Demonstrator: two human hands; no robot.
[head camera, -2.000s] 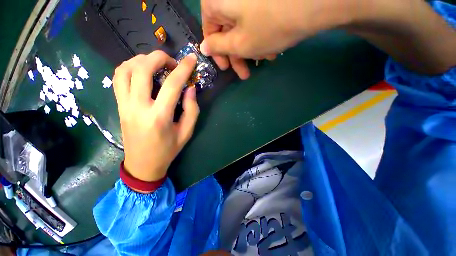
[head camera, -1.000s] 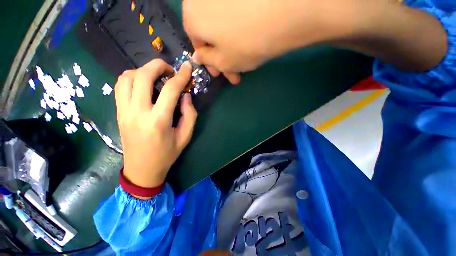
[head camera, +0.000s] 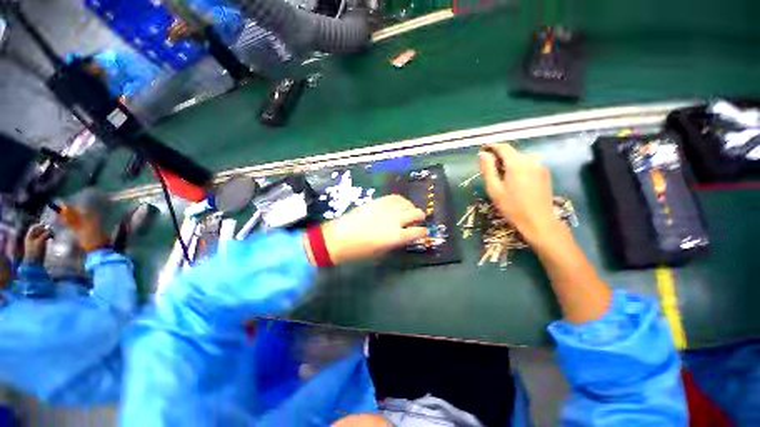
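The black phone housing (head camera: 432, 196), with orange-gold patches down its middle, lies on a black pad (head camera: 450, 242). Its silvery circuit-board end (head camera: 433, 238) is nearest me. My left hand (head camera: 375, 228) comes from the left, its fingertips on the housing at the board end and partly covering it. My right hand (head camera: 518, 188) is over the loose pile of thin tan strip parts (head camera: 500, 242), fingers bent towards the pile's far side. Blur hides whether a part is between its fingertips.
White pieces (head camera: 343, 193) lie left of the housing. Another housing (head camera: 662, 200) sits on a thick black block at right, beside a tray of silver-white pieces (head camera: 737, 133). A metal-edged lane (head camera: 375, 152) runs behind, carrying a black pad (head camera: 547, 71). Another person's sleeve (head camera: 62, 342) is at left.
The view has lifted and widened. My right hand has left the board end and moved right to the strip pile. My left hand remains at the housing.
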